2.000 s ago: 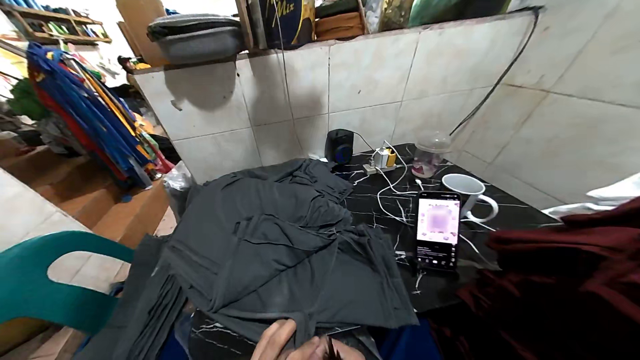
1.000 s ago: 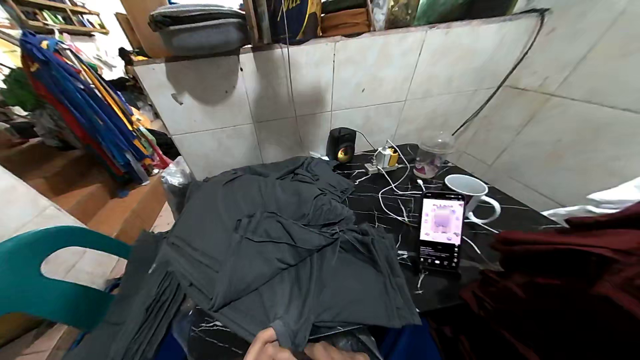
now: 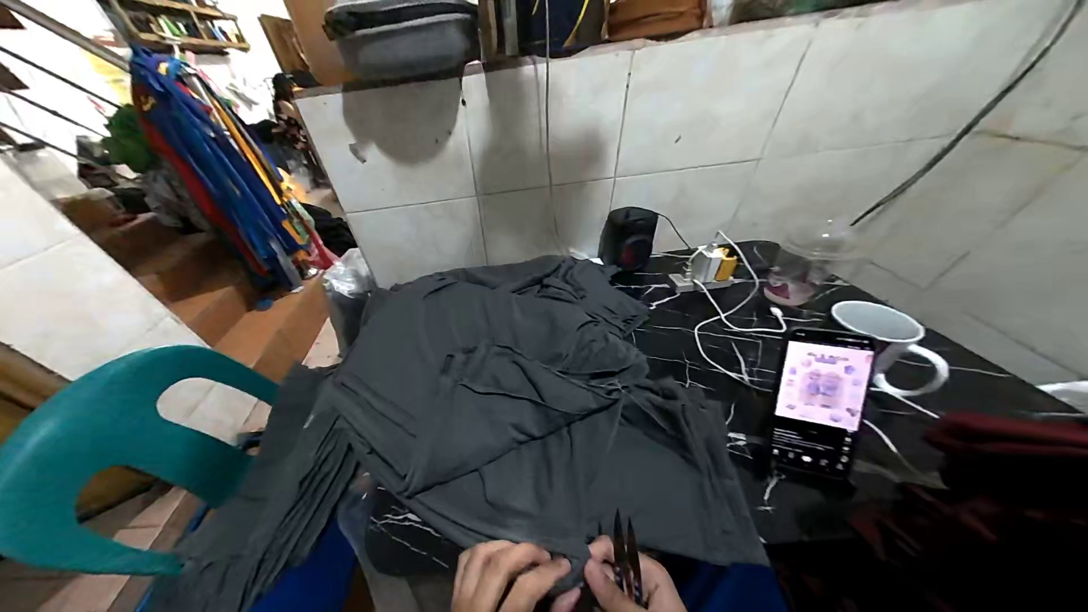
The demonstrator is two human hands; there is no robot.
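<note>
Dark grey cloth garments [image 3: 510,408] lie heaped over the black marble-patterned table [image 3: 408,540], and part of the heap hangs down at the left. At the bottom centre my left hand [image 3: 510,578] pinches the near edge of the cloth between thumb and fingers. Close beside it, my right hand [image 3: 633,582] holds a small pair of dark-bladed snips [image 3: 627,548], points upward, and its fingertips touch the same cloth edge. The lower parts of both hands are cut off by the frame.
A lit smartphone [image 3: 823,399] leans by a white mug [image 3: 880,327]. Behind are a plastic cup [image 3: 795,272], a power strip [image 3: 701,280] with white cables and a black speaker [image 3: 629,238]. Dark red cloth [image 3: 1003,493] lies right; a green plastic chair [image 3: 110,391] stands left.
The snips' blades now stand up clearly from my right hand, where one second ago they did not show. Both hands remain at the cloth's near edge.
</note>
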